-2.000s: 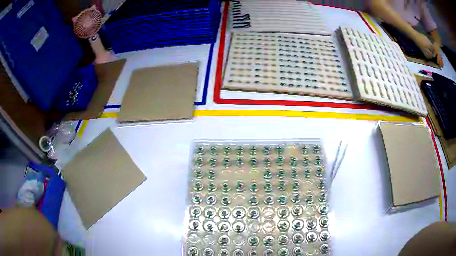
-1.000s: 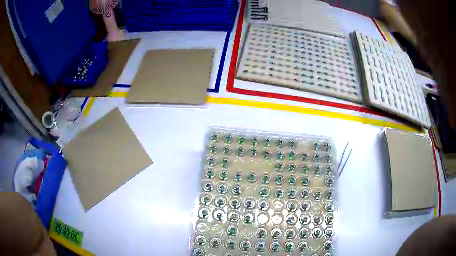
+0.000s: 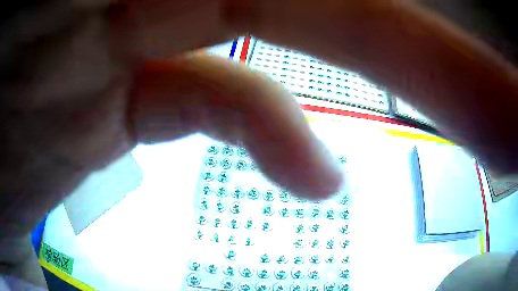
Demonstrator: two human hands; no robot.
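A large blurred hand, by its side apparently my left hand (image 3: 187, 94), is very close to the camera. It fills the left and top, thumb and fingers apart, with nothing visible in it. Another dark, blurred skin-toned band (image 3: 431, 74) crosses the upper right; I cannot tell whether it is a finger of the same hand or my right hand. Behind the thumb, the clear pocket tray (image 3: 250, 181) lies on the table, its rows of small round green-centred parts washed out by glare. Some pockets look empty. The thumb hides part of its upper rows.
A stack topped with cardboard (image 3: 451, 190) lies at the right. A cardboard sheet (image 3: 105, 190) lies askew at the left, partly behind the hand. A cream tray of small parts (image 3: 318, 74) sits beyond red tape. A green label (image 3: 58, 260) is at lower left. A pale rounded shape shows bottom right.
The hand has come up in front of the camera and covers much of the view. The picture is much brighter and bluish. The tweezers beside the tray no longer show.
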